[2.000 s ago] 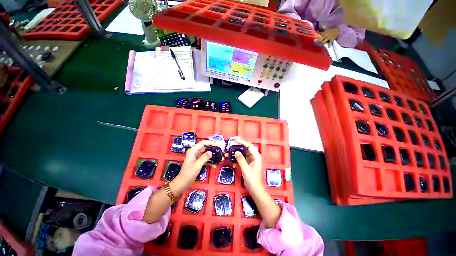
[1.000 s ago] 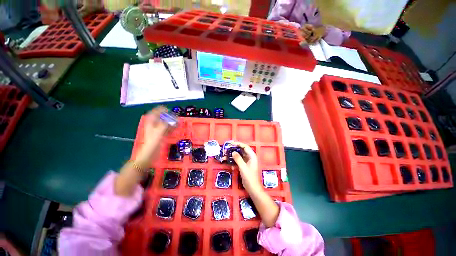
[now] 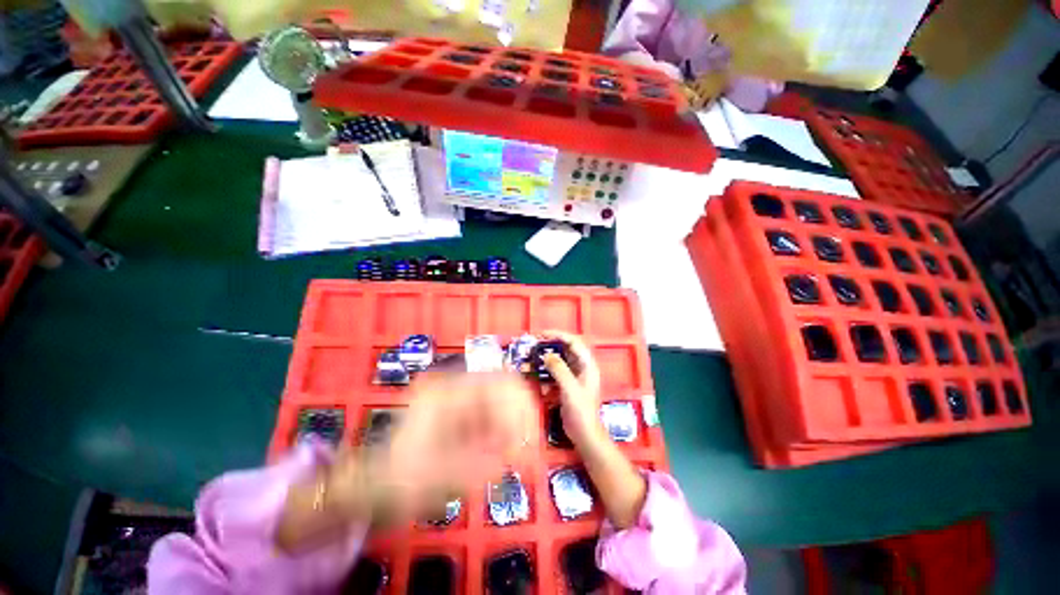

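Observation:
The red compartment tray [image 3: 471,312] lies before me, its top row of pockets empty, its lower rows holding dark and shiny watch units. My right hand [image 3: 578,378] holds a dark watch unit [image 3: 549,358] over the second row. My left hand [image 3: 459,424] is a blur over the tray's middle and hides the pockets below; whether it holds anything cannot be told. Several watch units, among them a lit one [image 3: 416,351], rest across the second row. A row of lit set-aside units [image 3: 436,270] stands on the green mat above the tray.
A tray stack [image 3: 744,349] is at right. A white instrument [image 3: 599,192] carries an overhead tray [image 3: 511,114]. A notebook [image 3: 337,215] with a pen [image 3: 380,184], a white card [image 3: 552,242] and a small fan [image 3: 291,64] lie beyond. A person's sleeve [image 3: 642,35] shows opposite.
My left hand moved up with a unit to the tray's top left, then back down over the middle. The set-aside row has grown by one unit at its left. My right hand stayed about where it was.

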